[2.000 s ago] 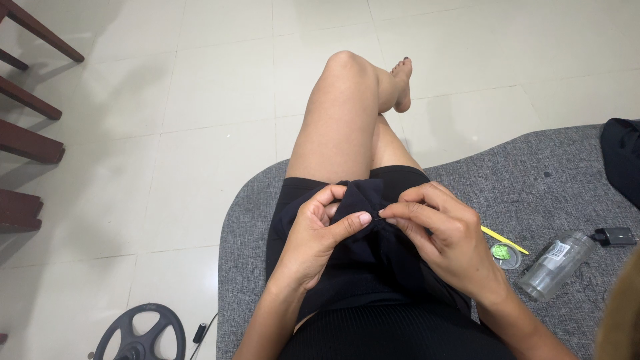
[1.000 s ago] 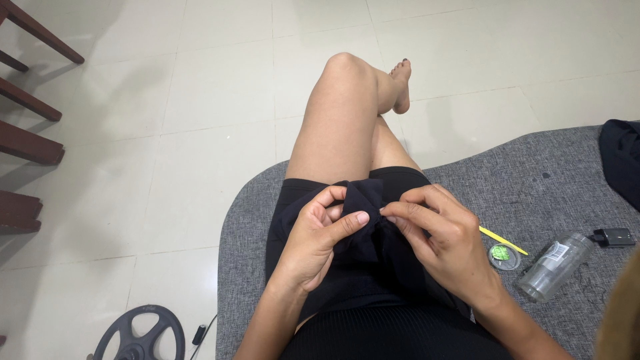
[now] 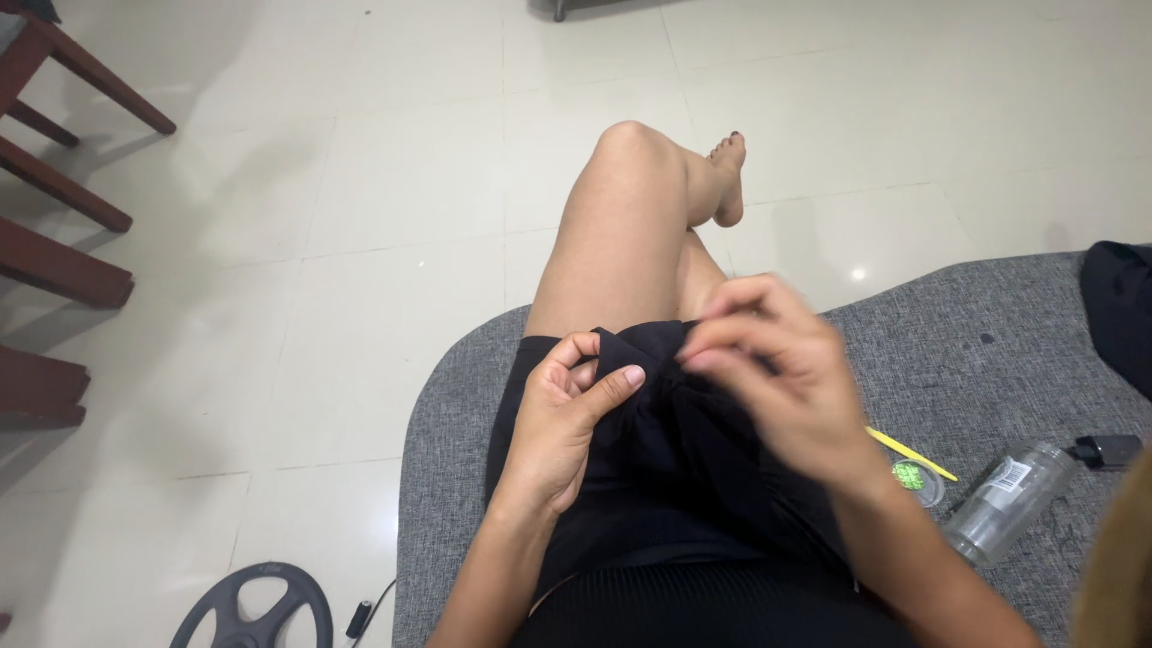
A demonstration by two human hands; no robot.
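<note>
Dark fabric (image 3: 648, 351) lies across my lap over black shorts, bunched in folds. My left hand (image 3: 576, 409) pinches a fold of it, thumb on top and fingers behind. Just to the right, my right hand (image 3: 778, 373) is blurred, with thumb and index finger pressed together beside the cloth; whether something thin is between them cannot be made out. A small round clear container with green bits (image 3: 916, 479) and a yellow stick (image 3: 909, 452) lie on the grey seat to the right of my right wrist.
On the grey upholstered seat (image 3: 468, 423) are a clear bottle with a label (image 3: 1012, 499), a black object (image 3: 1111, 450) and dark cloth (image 3: 1120, 310). Wooden chair legs (image 3: 67, 261) stand on the tiled floor at left. A dark steering wheel (image 3: 252, 612) and a black cable lie at lower left.
My right hand has lifted slightly up and away from my left thumb and now shows motion blur. My left hand still pinches the fabric in about the same place.
</note>
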